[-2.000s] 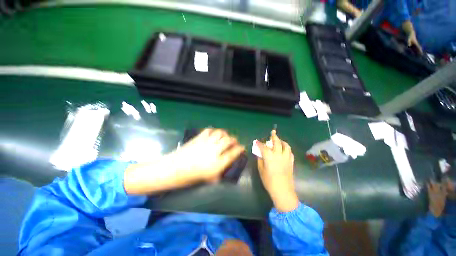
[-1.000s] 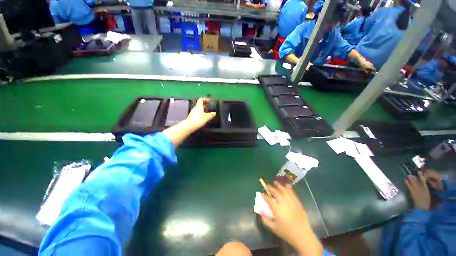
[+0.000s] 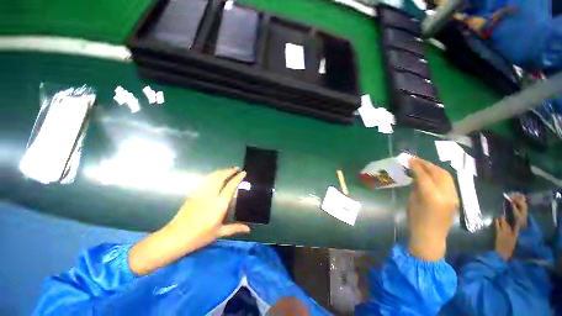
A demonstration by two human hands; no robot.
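Note:
A black smartphone (image 3: 257, 185) lies upright-on on the dark green bench. My left hand (image 3: 200, 207) is at its left edge, fingers apart, with a tiny white tab by the fingertips; whether it holds the tab is unclear. My right hand (image 3: 431, 203) is at the right, thumb and finger pinching a white piece (image 3: 405, 160) at the end of a whitish packet or bottle (image 3: 385, 173) with a red-yellow label. A folded white cloth (image 3: 341, 205) lies between the hands, touching a short yellowish stick (image 3: 342, 182).
Stacked black foam trays (image 3: 246, 80) stand beyond the phone, two pockets holding phones, one a white slip (image 3: 294, 56). A second tray (image 3: 414, 80) is further right. A bagged film stack (image 3: 58, 136) lies far left. White scraps (image 3: 376, 115) and another person's hands (image 3: 510, 225) are at right.
My left hand has come back from the tray, and a phone now lies on the bench. My right hand has let go of the white cloth and moved right to the labelled item. The view has tilted down.

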